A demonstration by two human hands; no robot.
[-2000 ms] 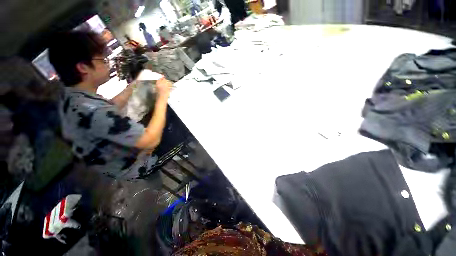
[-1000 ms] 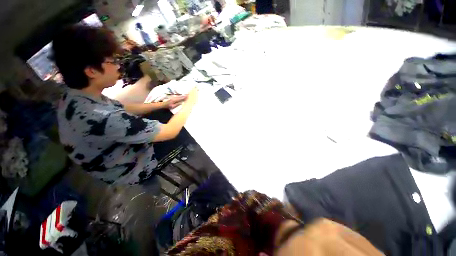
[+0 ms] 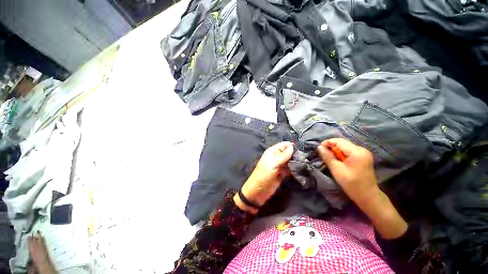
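Observation:
A grey and black denim garment (image 3: 337,99) with a row of metal buttons lies at the table's edge and partly on my lap. My left hand (image 3: 270,168) pinches a bunched part of it between thumb and fingers. My right hand (image 3: 348,163) is closed around thread snips (image 3: 338,152), with the orange-red handle showing. Its fingertips are at the same bunched cloth, close to the left fingertips. The blades cannot be made out. A stitched pocket (image 3: 388,128) shows to the right of my hands.
Heaped grey and black denim (image 3: 299,37) lies beyond and to the right. Pale garments (image 3: 45,155) lie along the left of the white table (image 3: 139,139), with a dark phone (image 3: 61,214) on them. Another person's hand (image 3: 40,254) is at the lower left. My pink gingham apron (image 3: 321,251) is below.
The view has turned right and down, from the seated person toward the denim. Both hands are now in view on the garment; before, only part of one arm showed at the bottom edge.

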